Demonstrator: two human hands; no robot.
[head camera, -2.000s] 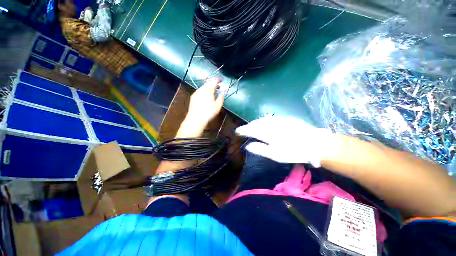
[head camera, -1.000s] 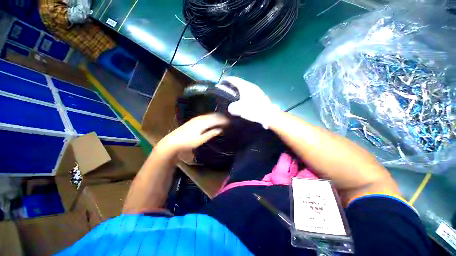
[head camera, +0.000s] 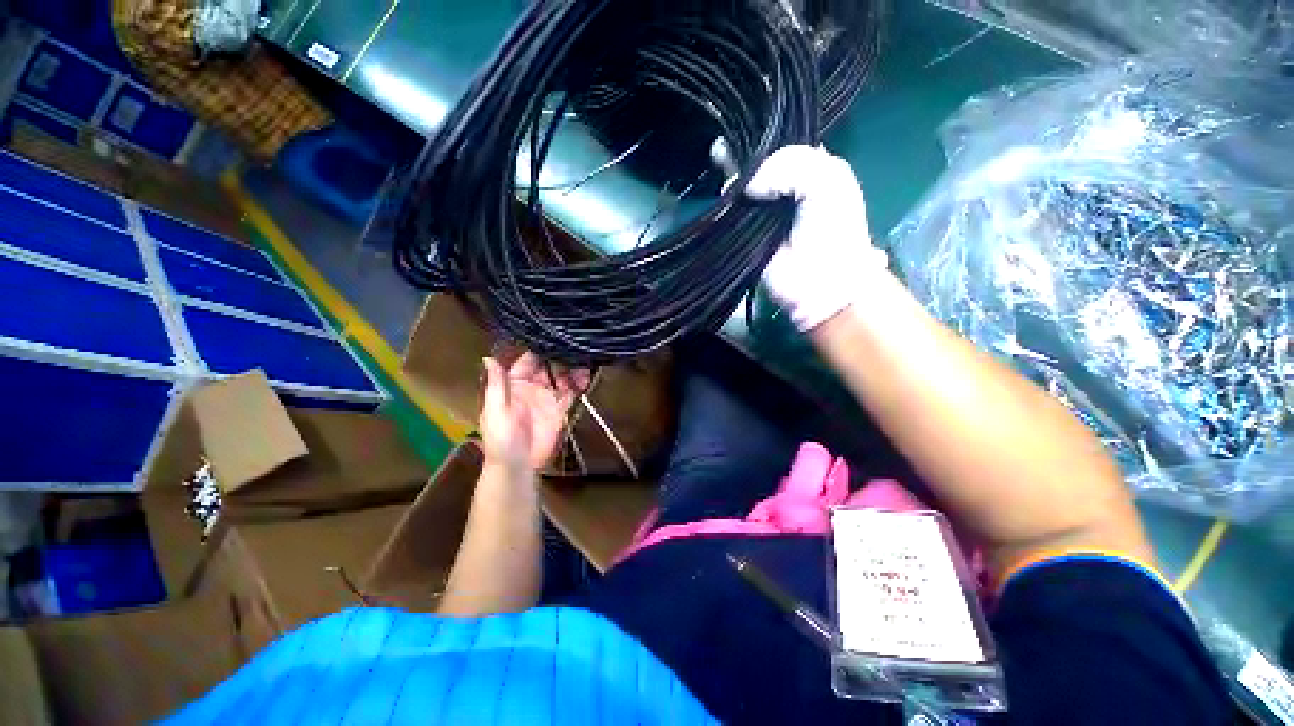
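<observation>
A large loose coil of black cable hangs in front of me above the bench edge. My right hand, in a white glove, is closed around the coil's right side. My bare left hand is palm up under the coil's lower edge, its thumb apart. Its fingertips meet the cable, but whether they grip it is unclear. Pale cable ends hang beside this hand. Behind the held coil, a black cable heap lies on the green bench, mostly hidden.
An open brown carton is below the bench edge. A clear bag of blue and silvery slivers lies on the bench at right. Blue crates and a small carton are at left. Another person's sleeve shows top left.
The coil, first around my left forearm and then blurred between both hands, is now raised and spread wide. My right hand has moved up and right with it; my left hand is now beneath it.
</observation>
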